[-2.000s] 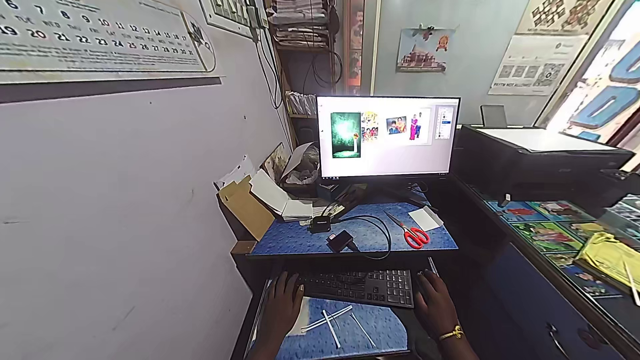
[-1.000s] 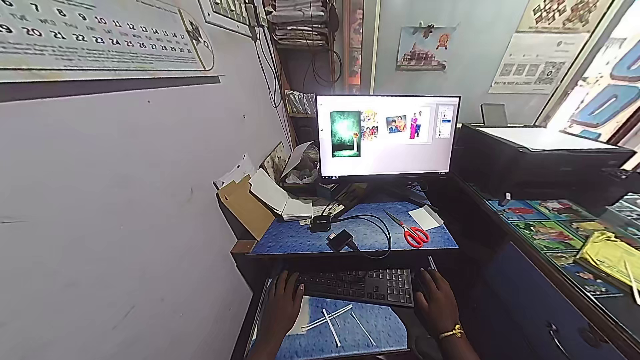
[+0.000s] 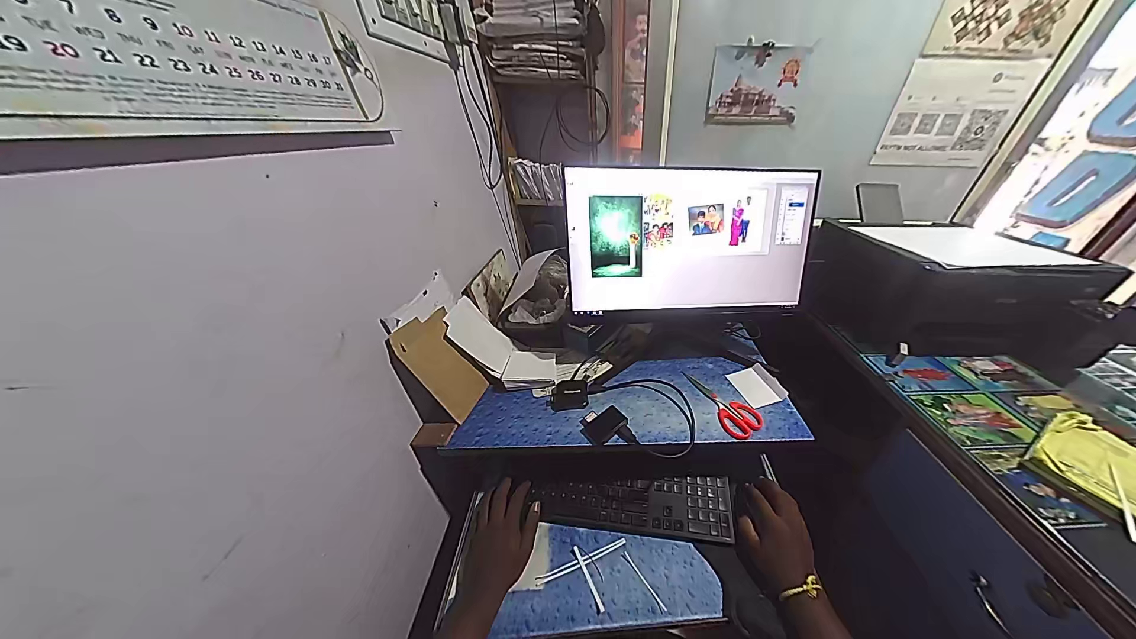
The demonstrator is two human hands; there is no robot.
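My left hand (image 3: 502,539) rests at the left end of a black keyboard (image 3: 639,506), its fingers spread over the keys there. Just past the keyboard's right end lies my right hand (image 3: 777,541), with a yellow band at the wrist; a dark object under its fingers may be a mouse, mostly hidden. Several thin white strips (image 3: 589,581) lie on the blue surface between my forearms. Behind the keyboard, a lit monitor (image 3: 692,284) displays several pictures on a pale background. Red-handled scissors (image 3: 738,419) lie on the blue desktop in front of it.
Black adapters (image 3: 607,426) with a looped cable sit on the desktop beside a white paper piece (image 3: 757,385). Papers and a cardboard piece (image 3: 441,364) lean at the left. A black printer (image 3: 958,284) stands at the right, above a counter with photos and a yellow cloth (image 3: 1083,457).
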